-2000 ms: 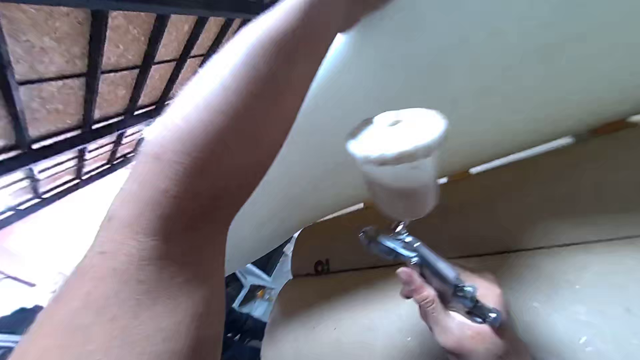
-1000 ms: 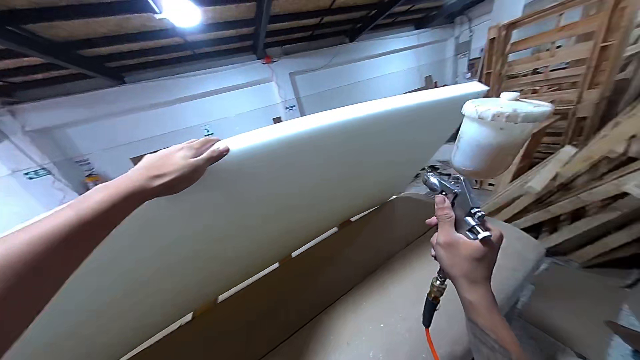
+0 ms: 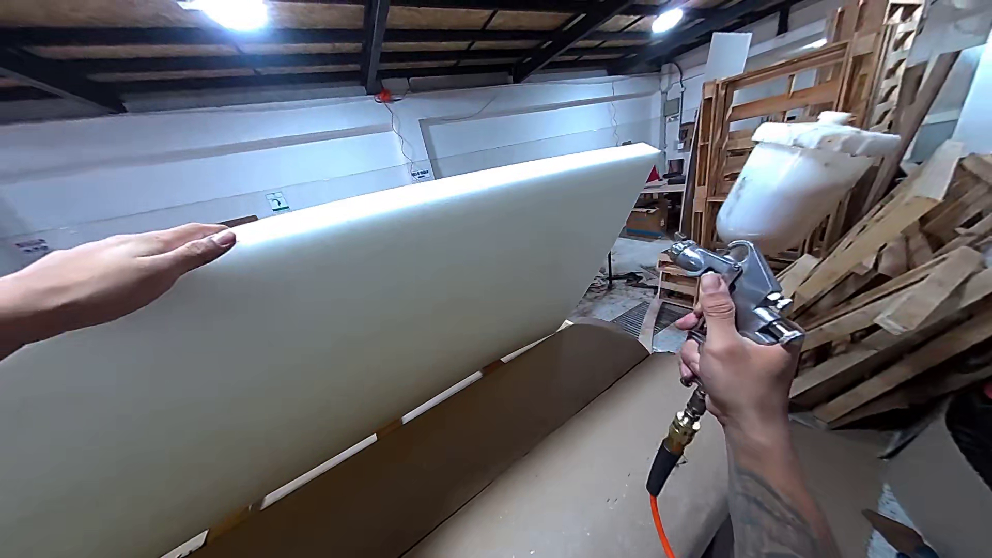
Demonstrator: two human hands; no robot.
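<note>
My right hand (image 3: pixel 732 349) is closed around a metal gravity-feed spray gun (image 3: pixel 740 283), its nozzle pointing left towards a large pale foam slab (image 3: pixel 411 287). A white plastic cup (image 3: pixel 798 182) with a lid tops the gun, and a brass coupling (image 3: pixel 683 430) joins its handle to an orange air hose (image 3: pixel 660 523). My left hand (image 3: pixel 147 267) lies flat on the slab's upper edge at the left, palm down, fingers together. The slab stands tilted on edge above brown sheeting (image 3: pixel 558 465). Its left end is out of view.
Wooden pallets (image 3: pixel 783 101) stand upright at the back right. Below them leans a heap of timber pieces (image 3: pixel 876 271) close beside my right arm. A cardboard box (image 3: pixel 645 221) sits farther back. Pale strips (image 3: pixel 442 395) show along the slab's lower edge.
The view has swung widely since the oldest frame. Over the last second, my left hand stays on the slab's top edge and my right hand keeps hold of the spray gun.
</note>
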